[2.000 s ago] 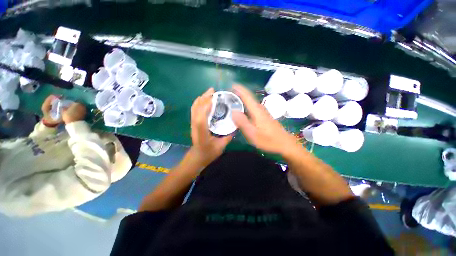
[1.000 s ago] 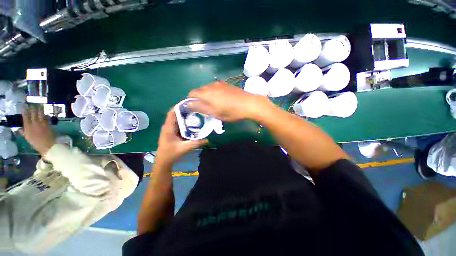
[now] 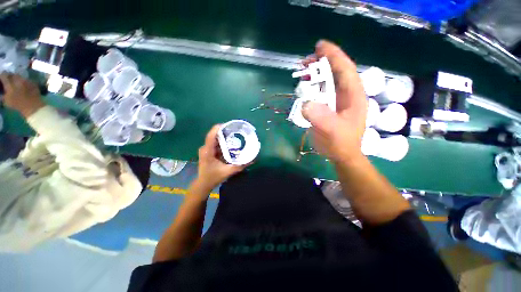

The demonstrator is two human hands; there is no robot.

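Observation:
My left hand [image 3: 212, 159] holds a white cup-shaped housing [image 3: 251, 144] near the bench's front edge, its open end up and a round part visible inside. My right hand [image 3: 343, 102] is raised over the left part of the right-hand group and holds a white irregular inner part [image 3: 321, 80] with prongs and a bit of red. Thin wires [image 3: 274, 102] in red, orange and other colours trail on the green surface left of my right hand. The two parts are apart.
White open housings [image 3: 128, 105] stand clustered at left. Smooth white bodies [image 3: 391, 118] lie in rows at right, partly behind my right hand. Fixtures stand at left [image 3: 52, 52] and right [image 3: 453, 97]. A blue bin [image 3: 423, 8] is at the top. Neighbouring workers' sleeves show at both sides.
My right hand has left the housing and moved up and right; it now holds the white inner part. My left hand still holds the housing. The camera view has shifted.

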